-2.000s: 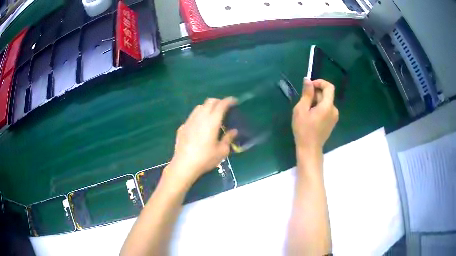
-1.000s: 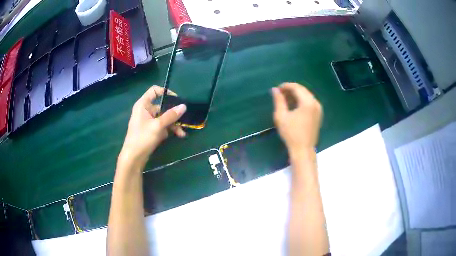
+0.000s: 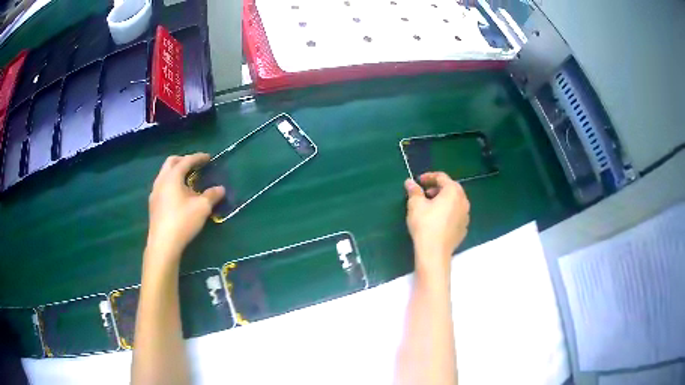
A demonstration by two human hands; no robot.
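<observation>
My left hand [image 3: 180, 201] grips the yellow-marked end of a phone middle frame [image 3: 279, 177]. The frame is tilted, with its white patch at the far end and green showing through its opening. My right hand [image 3: 439, 212] pinches the near left corner of another middle frame [image 3: 467, 179], which lies crosswise at the right. More middle frames [image 3: 300, 252] lie end to end in a row along the near side of the green bench, beside the white foam sheet [image 3: 496, 301]. My left forearm hides part of this row.
A black slotted tray [image 3: 81, 94] with a red sign [image 3: 168, 71] and a white roll [image 3: 129, 20] is at far left. A red tray [image 3: 360, 76] holding a white perforated board [image 3: 390, 26] is at the back. A grey fixture [image 3: 593, 124] and paper sheets [image 3: 631, 278] are at right.
My left hand has lowered its frame and turned it so the white-patched end points away to the right. My right hand, empty one second ago, now holds a frame. The view has shifted.
</observation>
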